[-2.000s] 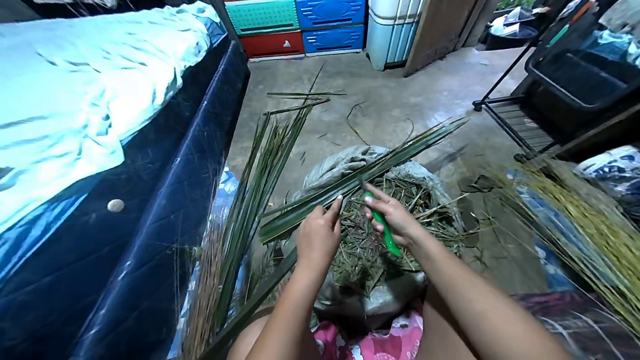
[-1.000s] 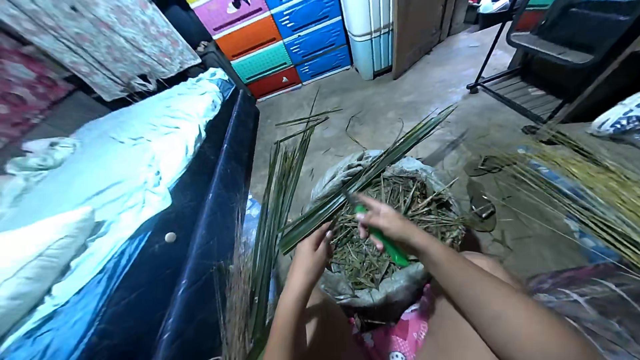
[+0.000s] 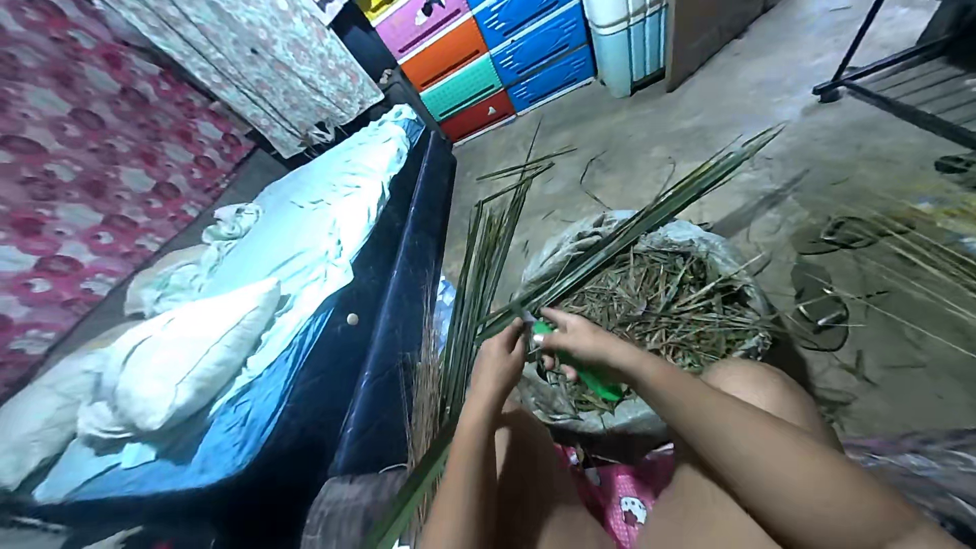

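Observation:
My left hand (image 3: 499, 354) grips a long green palm leaf (image 3: 656, 213) near its lower end; the leaf slants up to the right across the rim of a sack. My right hand (image 3: 583, 343) holds a green-handled knife (image 3: 598, 383), its blade at the leaf close to my left fingers. Below them stands the open whitish sack (image 3: 709, 244), full of cut leaf scraps (image 3: 656, 305). More long leaves (image 3: 476, 290) lie to the left of my left hand, beside a bunch of thin brown leaf ribs (image 3: 423, 396).
A dark blue mattress (image 3: 389, 305) with a light blue sheet and a pillow (image 3: 191, 358) is at the left. Coloured plastic drawers (image 3: 457, 88) stand at the back. Sandals (image 3: 820, 305) and thin yellowish strips (image 3: 915, 259) lie on the floor at the right. A black metal rack (image 3: 900, 103) stands behind.
The view has swung left, bringing more of the bed and wall into sight. Both hands stay at the leaf's lower end, with the knife still in my right hand.

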